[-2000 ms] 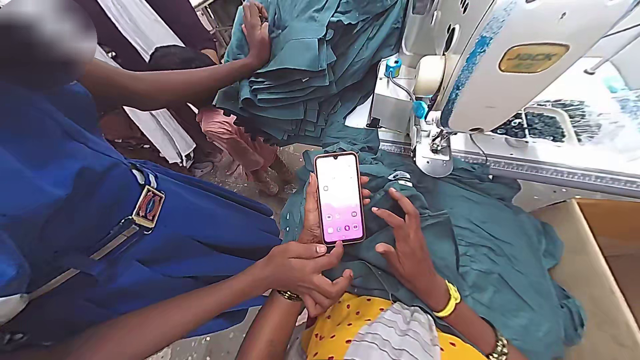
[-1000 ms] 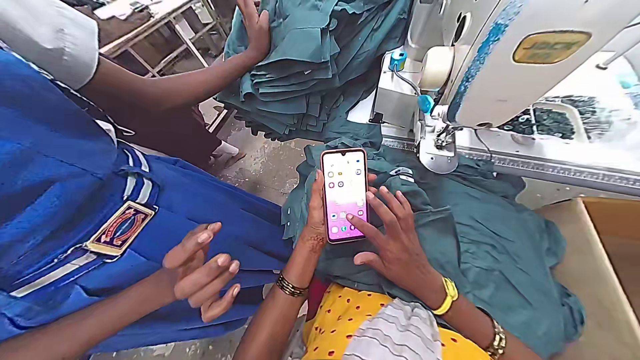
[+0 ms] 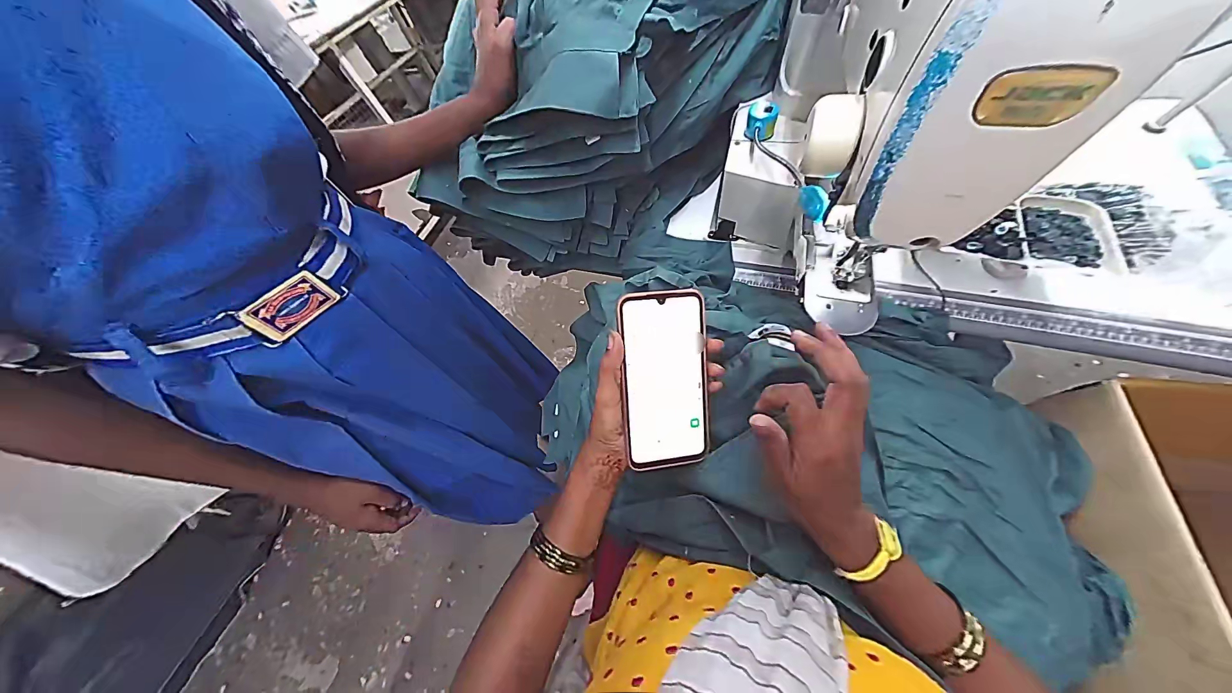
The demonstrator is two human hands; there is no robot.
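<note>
My left hand (image 3: 608, 409) holds a smartphone (image 3: 664, 380) upright, its fingers showing at the phone's right edge. The screen is mostly white with a small green icon. My right hand (image 3: 818, 433), with a yellow watch (image 3: 878, 553) on the wrist, hovers right of the phone, fingers bent and apart, holding nothing. Under both hands, dark green cloth (image 3: 962, 462) lies across my lap, and a small pale label (image 3: 772, 335) shows on it near my right fingertips. A Jack sewing machine (image 3: 1020, 96) stands beyond, its presser foot (image 3: 852, 265) above the cloth's far edge.
At the left stands a person in a blue garment with a belt buckle (image 3: 290, 306); one of their hands rests on a stack of green cloth pieces (image 3: 568, 125), the other hangs low. A cardboard box (image 3: 1145, 481) is at the right. Speckled floor (image 3: 356, 597) shows lower left.
The phone's screen has gone from colourful icons to mostly white. My right hand has moved off the screen to the right. The other person's near hand has drawn back from the phone, down to the left.
</note>
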